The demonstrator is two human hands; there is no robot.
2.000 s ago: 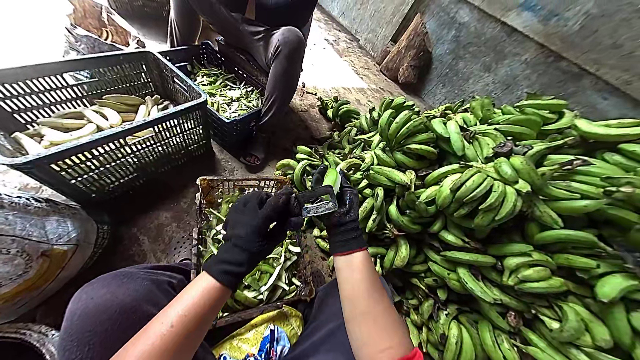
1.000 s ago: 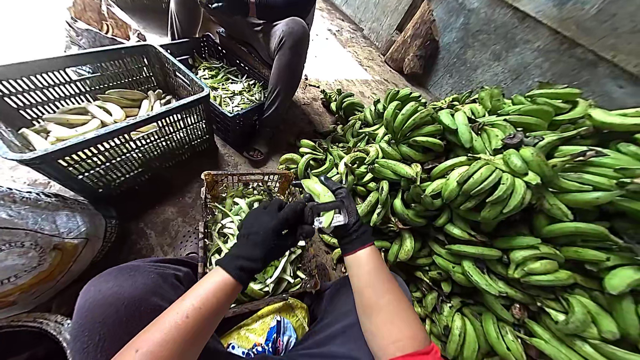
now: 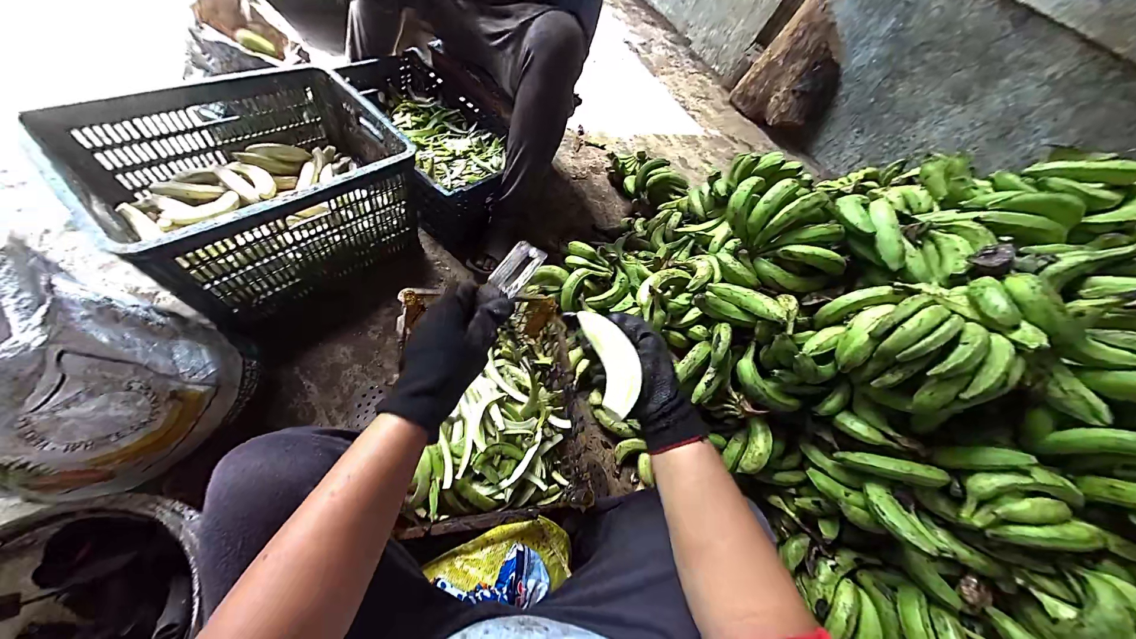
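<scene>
My left hand, in a black glove, grips a flat peeler-like tool whose pale, shiny end points up and away. In my right hand, gloved in black with a red-edged cuff, lies a pale peeled plantain. The two hands are apart. Below and between them a crate of green and whitish peel strips stands before my knees. Green unpeeled plantains in bunches are heaped at the right, close to my right hand. Peeled plantains lie in a dark plastic crate at upper left.
Another person's legs are behind a second crate of peels. A printed sack and an open container stand at the left. A yellow bag lies between my knees. A wood block rests against the wall.
My hands were together at the plantain, which still showed green skin; now they are apart and it shows pale. My left hand has moved away with the tool.
</scene>
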